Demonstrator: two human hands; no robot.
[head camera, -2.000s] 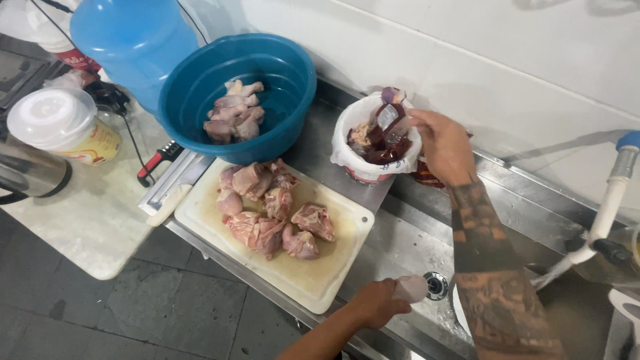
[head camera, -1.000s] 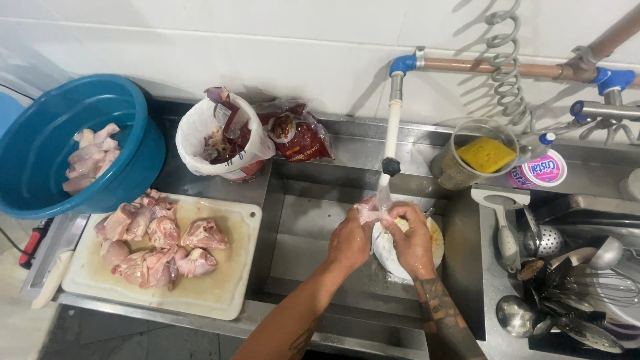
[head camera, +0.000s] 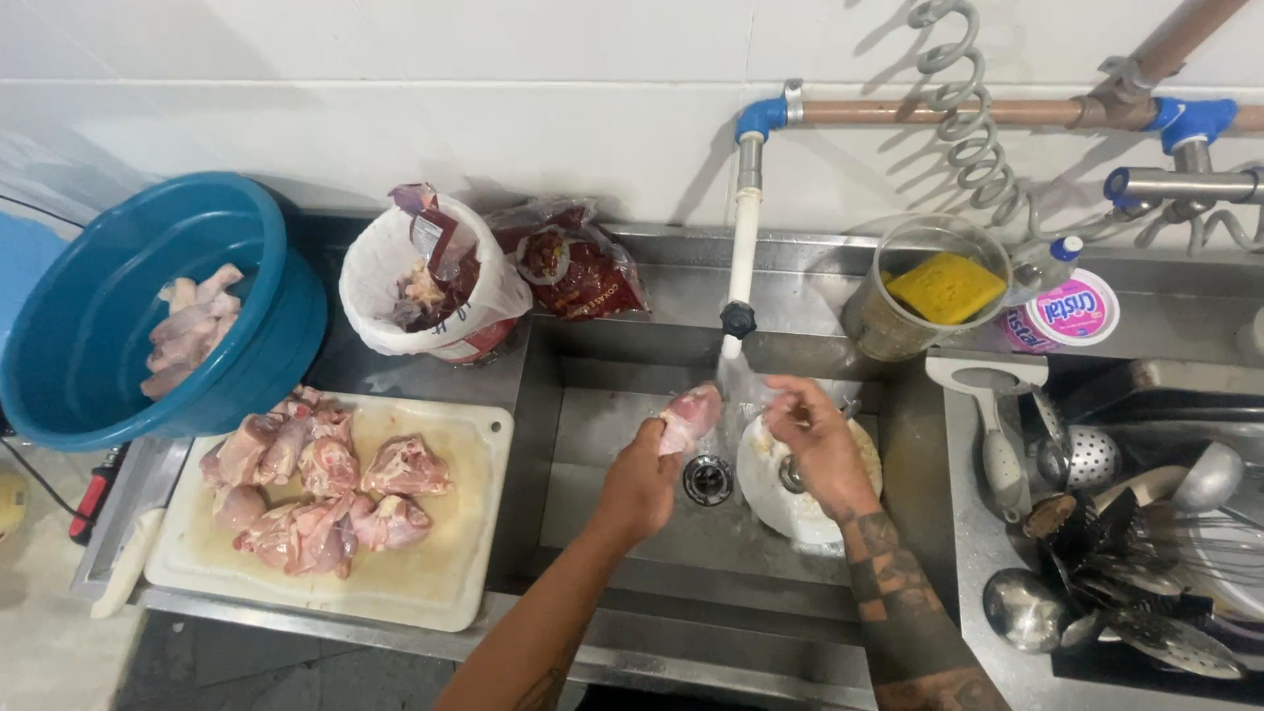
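My left hand (head camera: 640, 480) grips a raw chicken piece (head camera: 690, 419) over the steel sink (head camera: 602, 533), just left of the water running from the white pipe tap (head camera: 741, 247). Right of the stream, my right hand (head camera: 812, 434) is empty with its fingers apart, above a white round item (head camera: 785, 504) lying in the sink. Several raw chicken pieces (head camera: 329, 466) sit on the white cutting board (head camera: 449, 583). Paler pieces (head camera: 193, 329) lie inside the teal basin (head camera: 296, 326). A white-lined bucket (head camera: 370, 267) holds scraps and plastic packaging.
A printed plastic bag (head camera: 583, 267) lies behind the sink. A clear container with a yellow sponge (head camera: 946, 288) and a pink-labelled Cristal tub (head camera: 1074, 308) stand at the back right. Ladles, whisks and a skimmer (head camera: 1092, 457) crowd the right counter. A white knife handle (head camera: 130, 563) sticks out left of the board.
Two seconds ago my right hand was at the bucket. One second ago both hands were together under the tap; now they are apart, the piece in my left. The view has swung right.
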